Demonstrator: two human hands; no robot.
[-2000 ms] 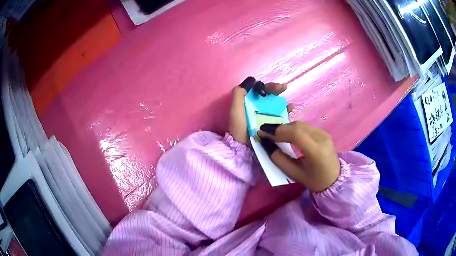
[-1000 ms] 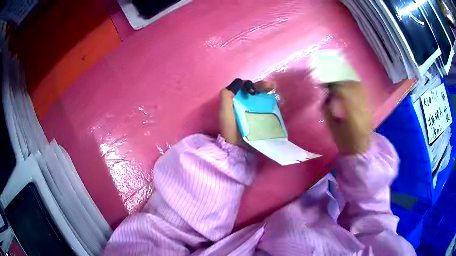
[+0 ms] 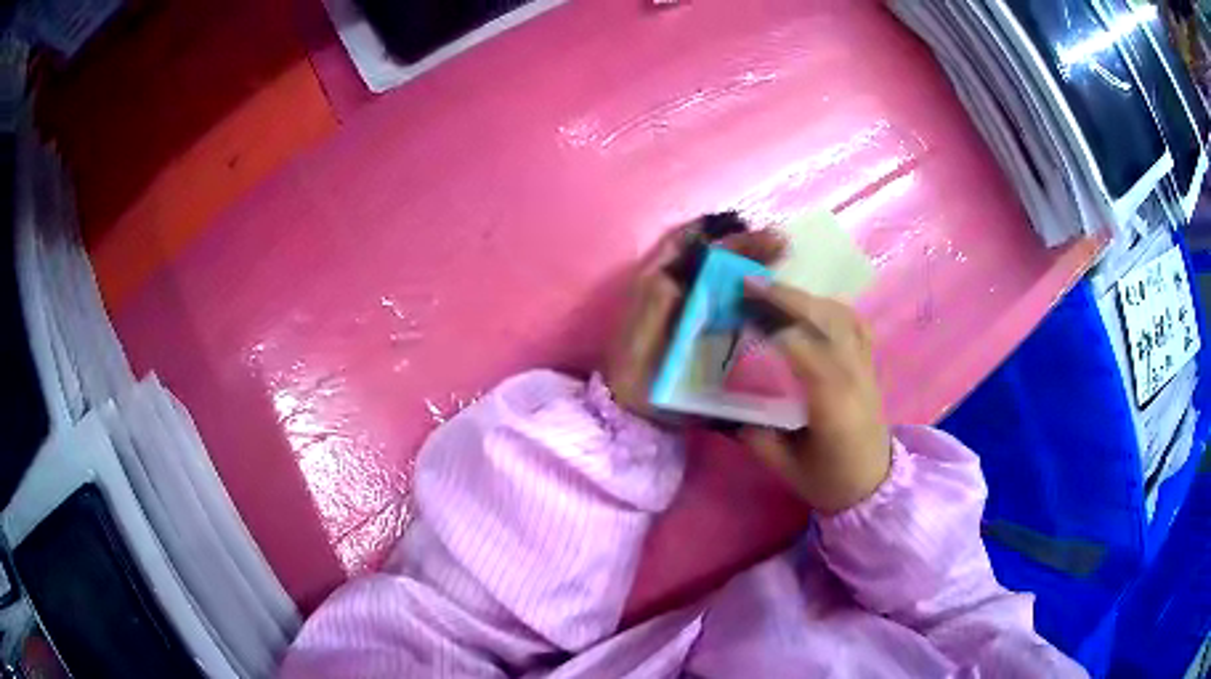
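Note:
A light blue and white paper packet [image 3: 711, 318] is held in the middle of the view, partly folded and blurred. My left hand [image 3: 651, 312] grips it from the left side, with black caps on the fingertips. My right hand [image 3: 834, 398] is on the packet's right and lower side, its fingers touching the packet flap. A pale green thin sheet [image 3: 826, 255] sticks out beyond the fingers at the upper right; blur hides which hand pinches it.
Stacks of white-edged sheets with black panels stand at the right [image 3: 1100, 100] and lower left [image 3: 93, 584]. Another black panel [image 3: 432, 24] lies at the top edge. A blue bin [image 3: 1062, 458] with a handwritten sign [image 3: 1158, 318] is at the right, beside the pink bench [image 3: 438, 199].
My right hand has come back from the right to the packet. The packet's lower flap, open a second ago, is now folded up partway. The pale sheet is now beside the packet.

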